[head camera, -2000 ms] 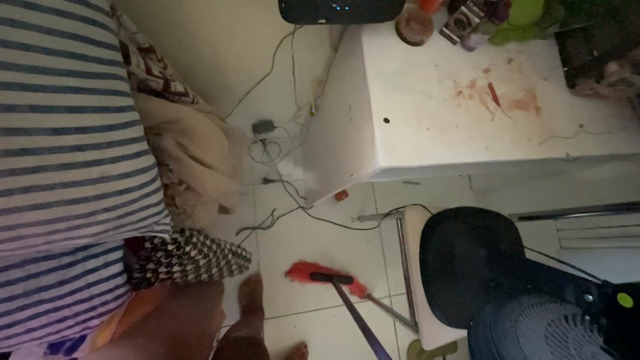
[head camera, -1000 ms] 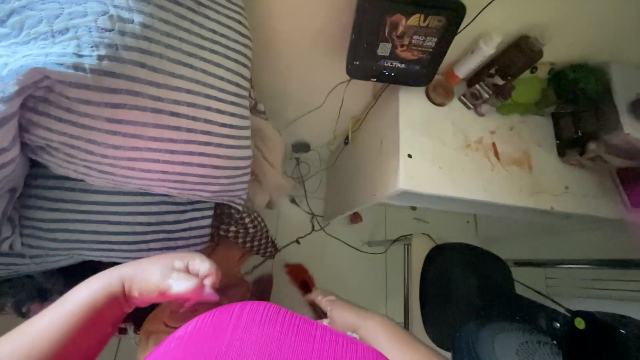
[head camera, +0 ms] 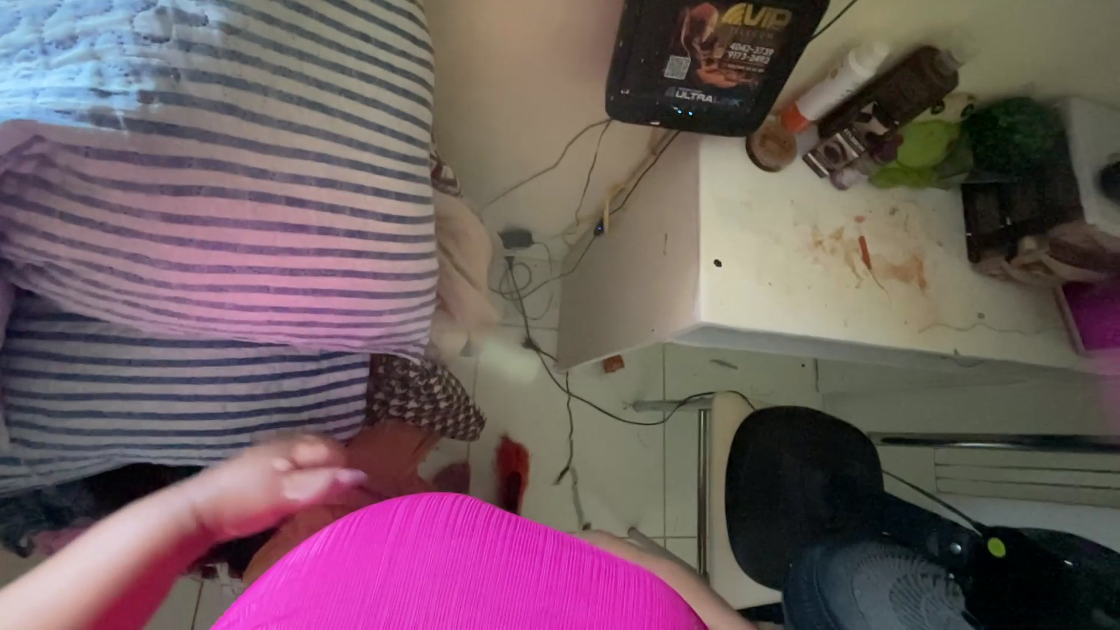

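Observation:
My left hand (head camera: 276, 481), somewhat blurred, hovers at lower left beside the striped bedding (head camera: 219, 262). Its fingers are partly curled, and whether they hold anything cannot be made out. My right forearm (head camera: 665, 569) comes in at the bottom, and the pink garment (head camera: 455, 569) I wear hides most of my right hand. Left of that forearm, a red brush head (head camera: 512, 464) rests low on the tiled floor, partly behind the garment; its handle is hidden.
A white desk (head camera: 787, 306) with reddish-brown stains carries bottles and a plant. Cables (head camera: 569, 385) trail over the floor. A black-backed chair (head camera: 801, 499) and a fan (head camera: 892, 569) stand at lower right. A black router box (head camera: 713, 66) is above the desk.
The red brush head has moved left and my right hand has gone behind the pink garment. Two seconds ago neither hand was in view. The view has shifted since then.

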